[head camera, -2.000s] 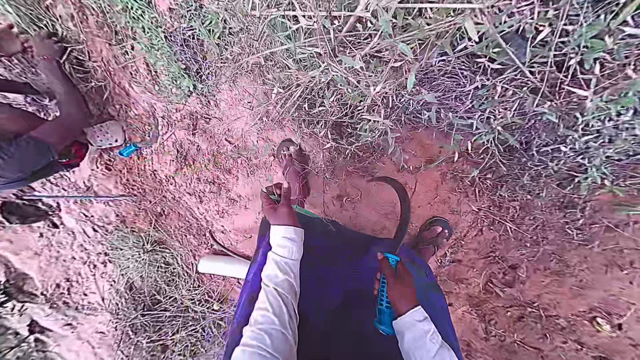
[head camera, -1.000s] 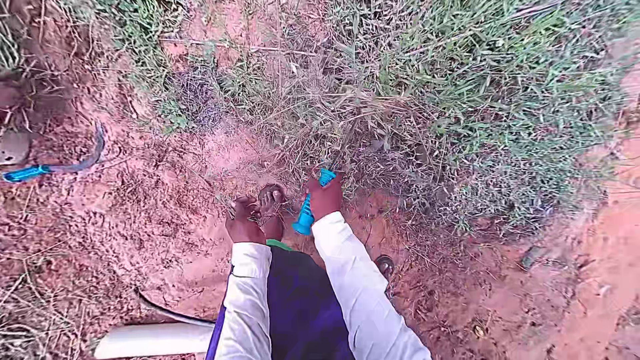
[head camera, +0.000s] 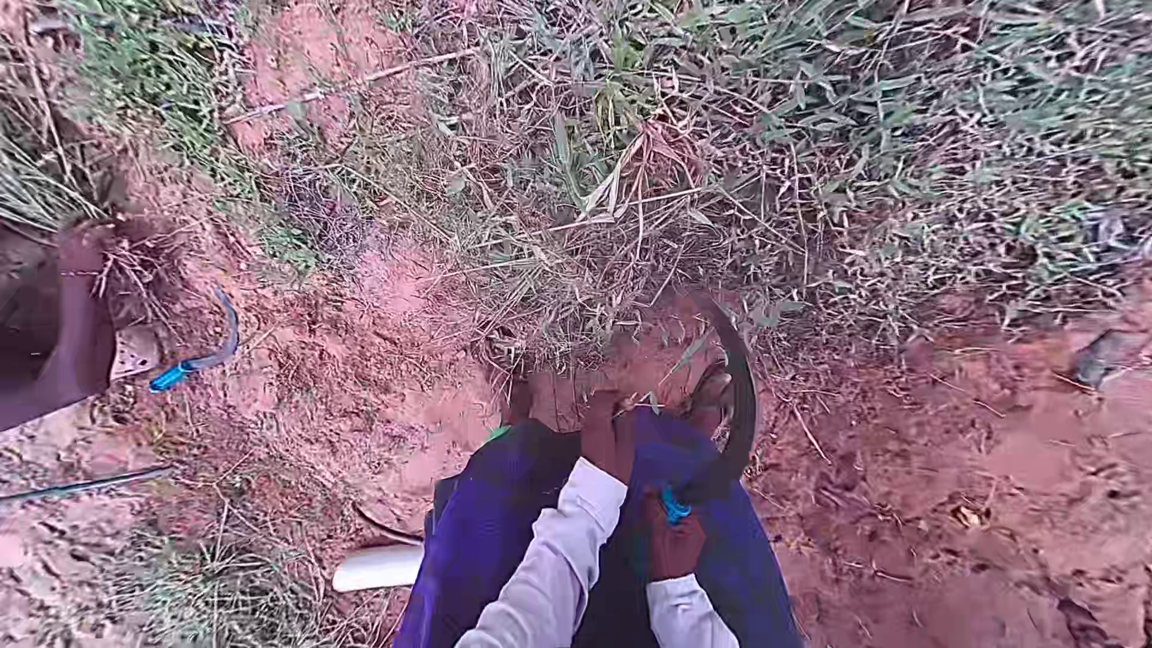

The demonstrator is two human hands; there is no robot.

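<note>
My right hand (head camera: 677, 540) is closed around the blue handle of a sickle (head camera: 740, 387), held low over my lap. The sickle's dark curved blade arcs upward beside my foot, with its tip near the grass. My left hand (head camera: 607, 436) is just left of the blade, above my knees, with a thin grass blade (head camera: 654, 400) at its fingers; whether it grips this is unclear. Purple cloth (head camera: 495, 540) covers my legs. Dry and green grass (head camera: 621, 243) lies in front of my feet.
At the left, another person's hand (head camera: 83, 252) is at a grass bundle (head camera: 40, 175). A second sickle with a blue handle (head camera: 171, 376) lies on the reddish soil near that person. A white cylindrical object (head camera: 378, 567) lies beside my left leg. Denser grass (head camera: 945, 135) grows at the upper right.
My right hand, near the grass one second ago, has drawn back toward my lap with the sickle. My left hand is now nearer the middle of my lap. The other person's hand has come into view with grass.
</note>
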